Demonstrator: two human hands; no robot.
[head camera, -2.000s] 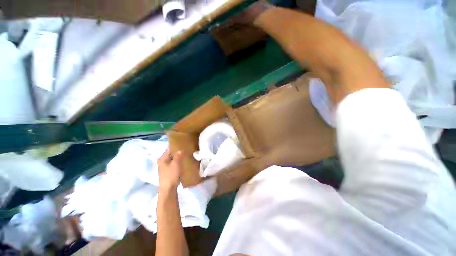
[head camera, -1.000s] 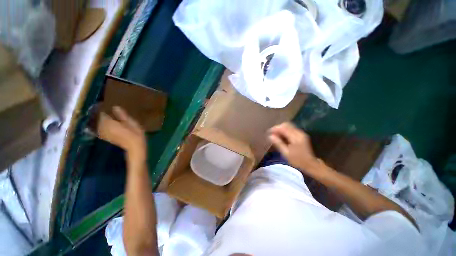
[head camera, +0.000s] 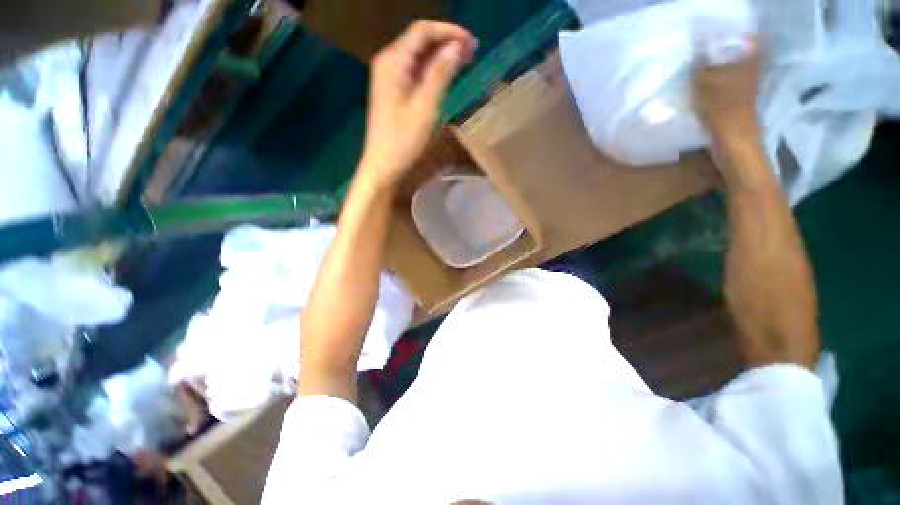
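Observation:
An open brown carton (head camera: 407, 245) stands before me with a pale rounded-square tub (head camera: 469, 219) inside. My left hand (head camera: 419, 84) is raised over the carton's far left side, its fingers loosely curled and nothing visible in it. My right hand (head camera: 728, 89) is closed on the top of a white bagged unit (head camera: 632, 89) to the right of the carton. The bag hides the unit's shape, and blur hides the exact grip.
The cardboard sheet (head camera: 582, 187) runs under the work. White bundles lie at left (head camera: 252, 306) and far right (head camera: 829, 128). A green rail (head camera: 247, 210) crosses at left. A larger brown carton (head camera: 232, 459) is low at left.
My right hand has moved from beside the carton to a white bagged unit and taken hold of it. My left hand has left the brown piece beyond the rail and come over the carton.

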